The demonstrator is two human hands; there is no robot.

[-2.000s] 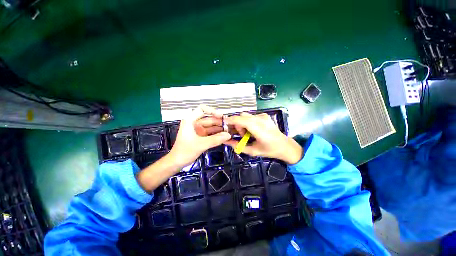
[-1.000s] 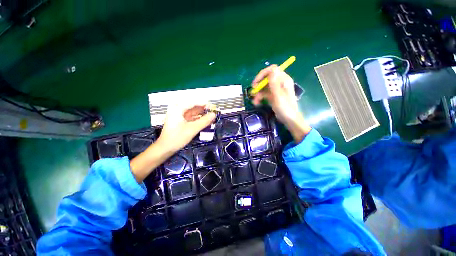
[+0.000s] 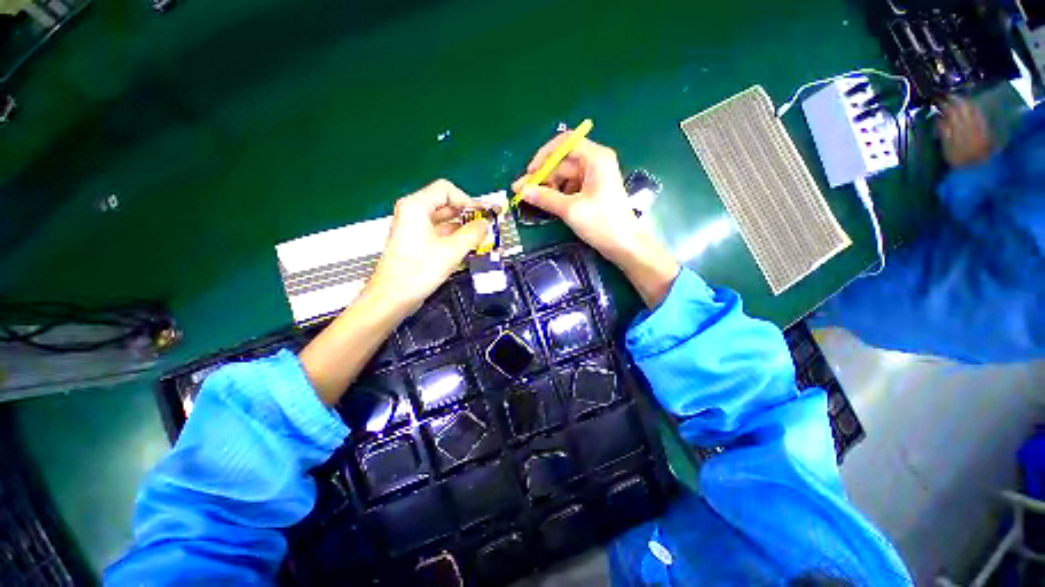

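My left hand [image 3: 430,241] holds a small module [image 3: 487,266] between thumb and fingers over the far edge of the black blister tray [image 3: 487,459]. The module shows a yellow-gold part and a pale side. My right hand [image 3: 582,197] holds yellow tweezers [image 3: 555,162] slanted, their tips down and left beside the module; whether they touch it I cannot tell. A white strip sheet [image 3: 335,271] with thin brown-grey lines lies beyond the tray, partly hidden by my left hand.
Dark rounded modules [image 3: 643,189] lie on the green bench [image 3: 378,103] near my right hand. A tan striped sheet [image 3: 765,189] and a white power strip [image 3: 850,132] lie at right. Another person's blue sleeve [image 3: 951,281] is at far right. A metal upright [image 3: 69,355] is at left.
My right hand has come back from the bench toward the module in my left hand, tweezers still held. The view has shifted, and another person's hand now shows at upper right.
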